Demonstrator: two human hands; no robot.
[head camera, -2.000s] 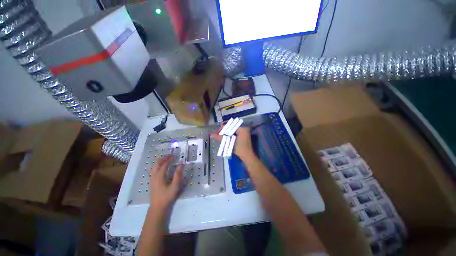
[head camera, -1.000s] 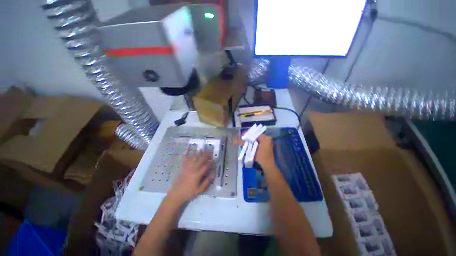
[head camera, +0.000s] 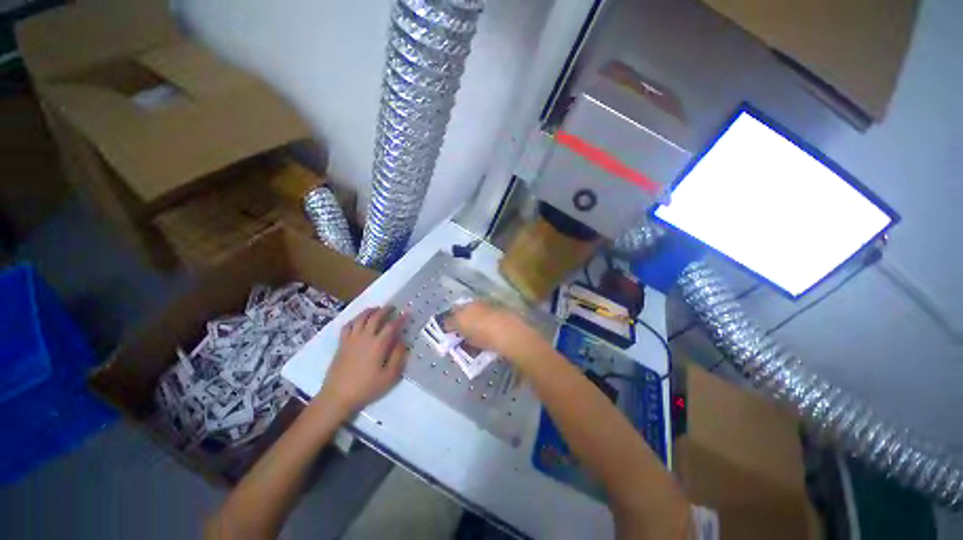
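Observation:
White rectangular plastic frames (head camera: 474, 360) lie on the grey perforated work plate (head camera: 491, 406), tilted in view. My right hand (head camera: 488, 328) reaches over the plate from the right, its curled fingers on white frames at the left of this group; the fingertips and their exact grip are partly hidden. My left hand (head camera: 370, 353) is palm down at the plate's left edge, fingers spread, with nothing visible in it.
The marking head (head camera: 612, 158) and a brown cardboard piece (head camera: 544, 258) stand behind the plate. A carton of jumbled frames (head camera: 238, 364) is at left, with a blue crate (head camera: 32, 364) beyond. A blue mat (head camera: 558, 422) and small open box (head camera: 597, 314) lie right.
The view has swung left and tilted, showing more of the left carton. My right hand has moved from the mat side onto the plate; my left hand has moved off the frames to the plate's left edge.

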